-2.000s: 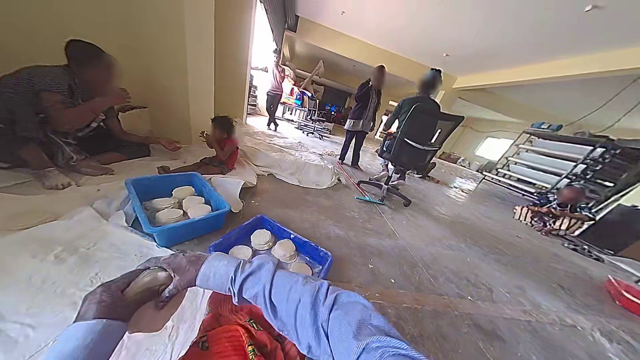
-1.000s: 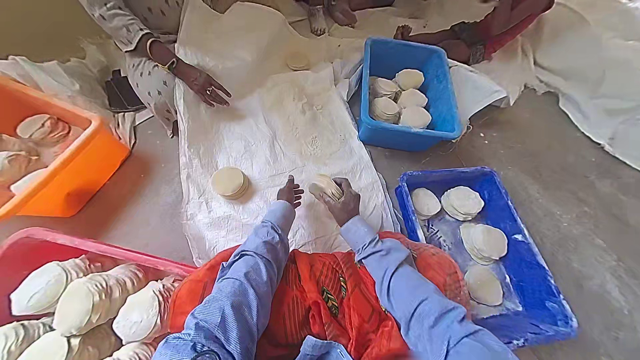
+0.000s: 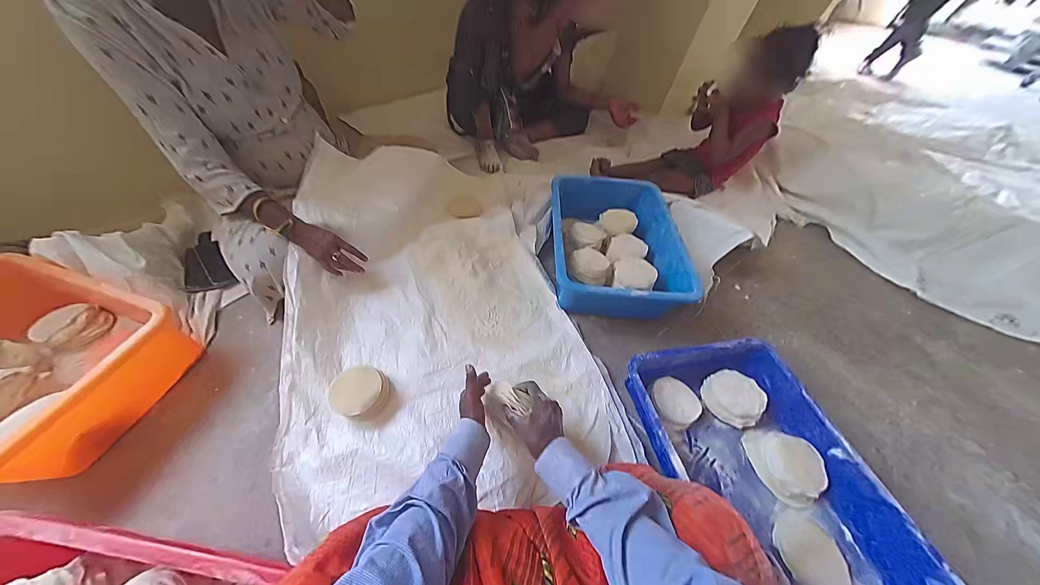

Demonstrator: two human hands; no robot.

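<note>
My right hand [image 3: 538, 416] is closed around a small stack of thin dough discs [image 3: 510, 398] on the white cloth [image 3: 325, 455] in front of my lap. Just left of that stack, my left hand [image 3: 474, 394] is raised on edge, fingers apart, holding nothing. A round stack of dough discs [image 3: 358, 392] lies on the cloth further left. Loose flour [image 3: 479, 284] is spread beyond my hands, and a single flat disc [image 3: 464, 205] lies near the cloth's far part. A blue tray [image 3: 845, 463] at my right holds several stacks of discs.
A lighter blue tub [image 3: 630, 305] with several stacks stands beyond the cloth's right edge. At left are an orange tub [image 3: 122, 382] and a red tub [image 3: 146, 552], both loaded. A co-worker's hand [image 3: 329, 248] rests by the cloth's left edge. Two people sit at the back.
The view has swung from the room down to the cloth. Two seconds ago both hands held a disc stack together; now only my right hand grips one, with my left hand apart from it.
</note>
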